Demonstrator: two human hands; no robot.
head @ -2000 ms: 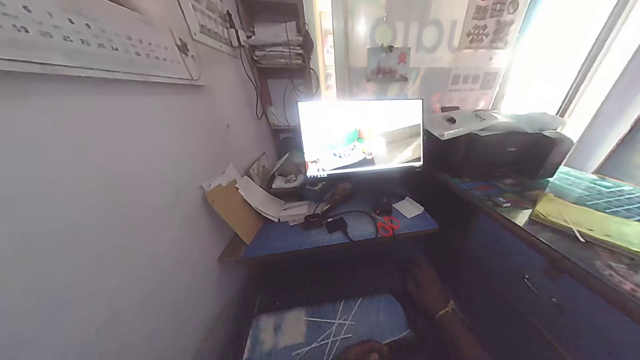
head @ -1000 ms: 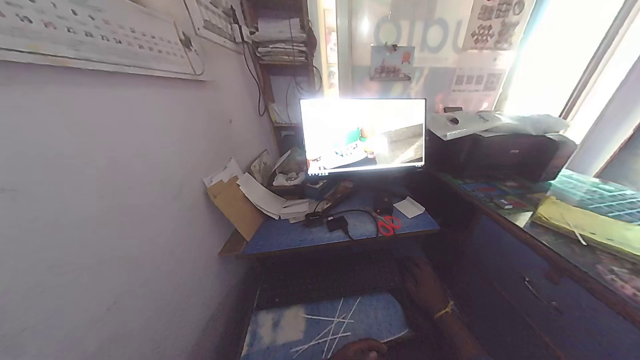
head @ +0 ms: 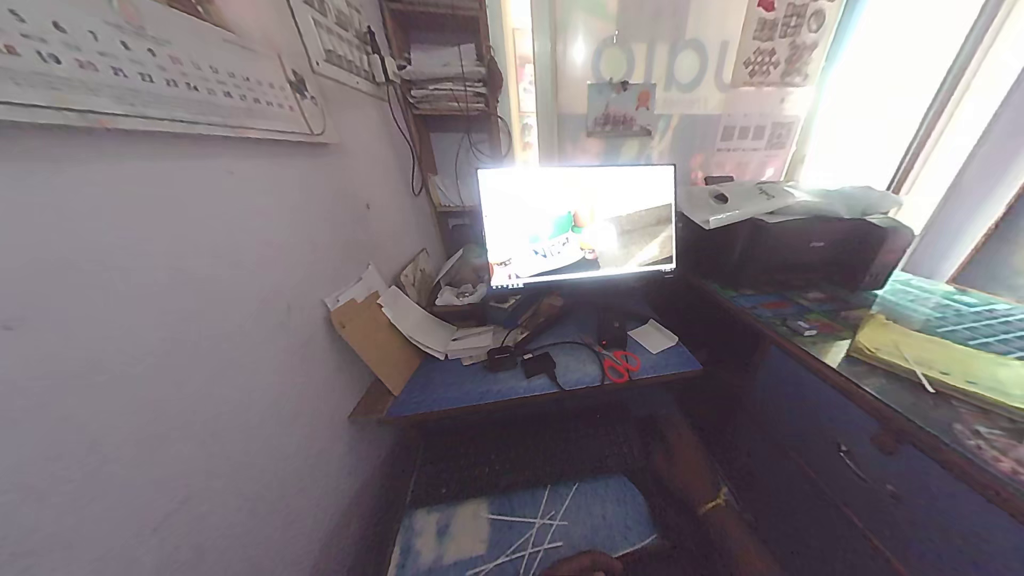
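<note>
Several thin white strips [head: 532, 532] lie crossed on a blue lower surface [head: 624, 500]. At the bottom edge of the view my left hand [head: 584, 563] shows only in part, beside the strips; a thin white strip reaches out to its right, and whether the hand grips it is unclear. My right hand [head: 672, 452] is dark and blurred, with a yellow band at the wrist, near the right end of a dark keyboard [head: 520, 456]. Its fingers are hard to make out in the shadow. Red-handled scissors [head: 622, 366] rest on the blue desktop [head: 480, 384] above.
A lit monitor [head: 580, 224] stands at the back of the desk. Before it lie black cabled adapters [head: 540, 366] and a white card [head: 653, 336]. Papers and a brown envelope [head: 380, 340] lean by the left wall. A black printer [head: 816, 248] and a yellow packet [head: 944, 360] are on the right counter.
A thin white strip now shows to the right of my left hand, where none was plain before. My right hand remains near the keyboard's right end.
</note>
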